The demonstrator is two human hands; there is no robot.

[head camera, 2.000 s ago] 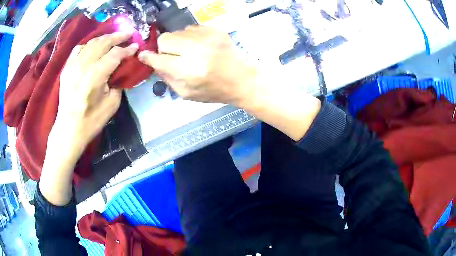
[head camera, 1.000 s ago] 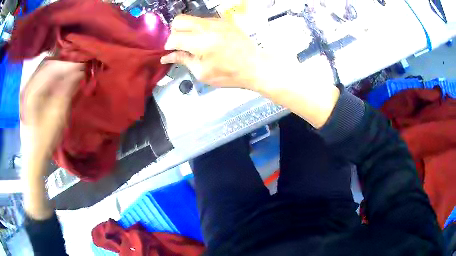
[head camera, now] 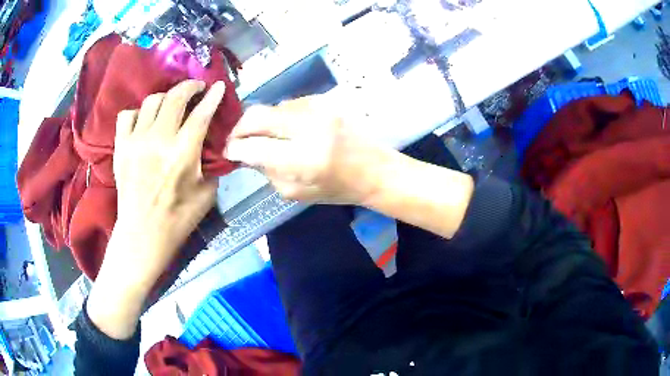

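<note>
The rust-red knit garment (head camera: 99,158) lies bunched on the left of the machine table, with its far part under the pink-purple glow at the needle area (head camera: 180,55). My left hand (head camera: 165,154) lies flat on the garment, palm down, fingers spread and pointing to the needle area. My right hand (head camera: 294,150) pinches the garment's edge just right of my left hand, near the table's front edge. The fingertips of my right hand are partly blurred. The cloth under my left palm is hidden.
A grey ruler strip (head camera: 261,213) runs along the table's front edge. A blue bin (head camera: 235,312) with red cloth stands below left. Another blue bin (head camera: 540,117) at the right holds red garments (head camera: 610,183). Dark tape and lint (head camera: 433,55) mark the white table.
My left hand has come from the garment's left side onto its top near the needle. My right hand has moved nearer the front edge. The raised cloth now lies lower and spread out.
</note>
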